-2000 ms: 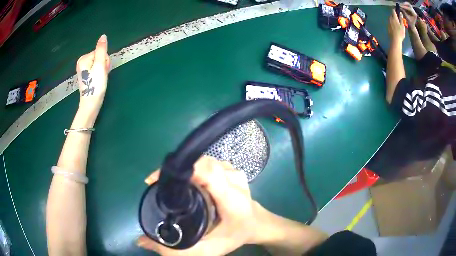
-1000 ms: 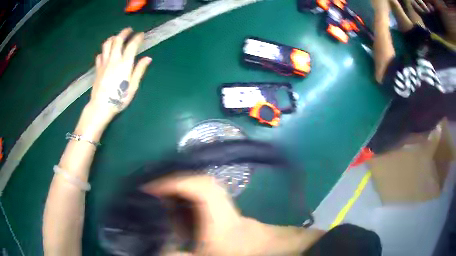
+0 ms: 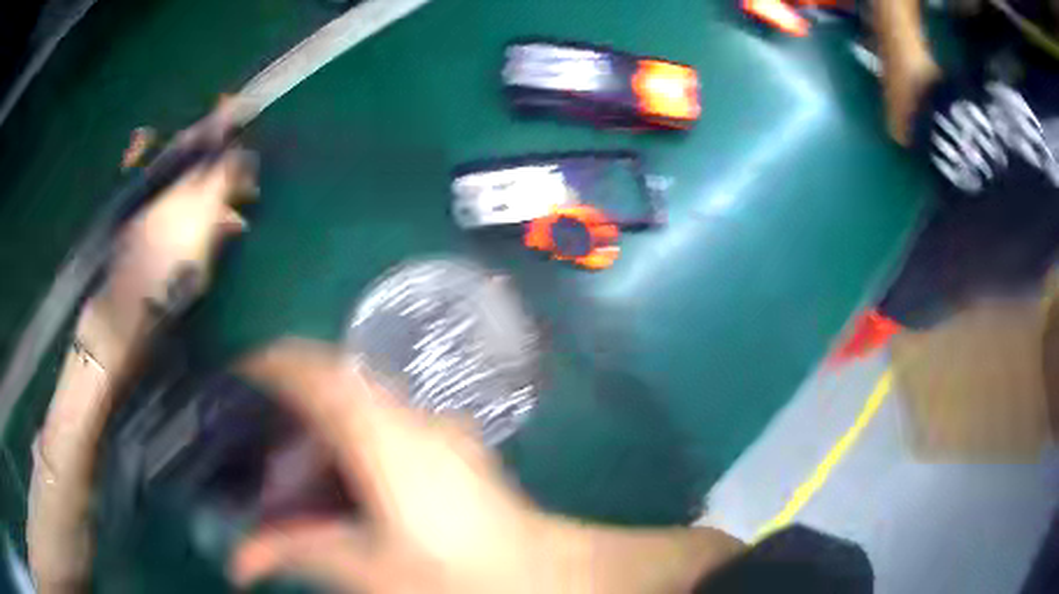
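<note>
My right hand [image 3: 406, 470] is blurred at the lower middle, wrapped around the thick black screwdriver [image 3: 238, 447], which is also blurred. Its bit is not visible. My left hand [image 3: 174, 238] is stretched out at the left near the table's curved edge; it is too blurred to tell whether it holds anything. The round screw tray [image 3: 436, 337] lies just beyond my right hand, with streaked silvery screws in it. Beyond the tray lies a black case with a white panel [image 3: 511, 195], with an orange end piece [image 3: 573, 237] against its near side.
Another black unit with an orange end [image 3: 598, 87] lies farther back. A small orange patch [image 3: 138, 146] shows beyond my left hand. Another person's arm [image 3: 903, 70] and dark shirt are at the right. A cardboard box [image 3: 975, 377] stands below, beside a red object [image 3: 865, 337].
The view has shifted, so the tray and units sit farther left. My left hand has moved left, its spread fingers no longer distinct. The screwdriver and its cord no longer cover the tray.
</note>
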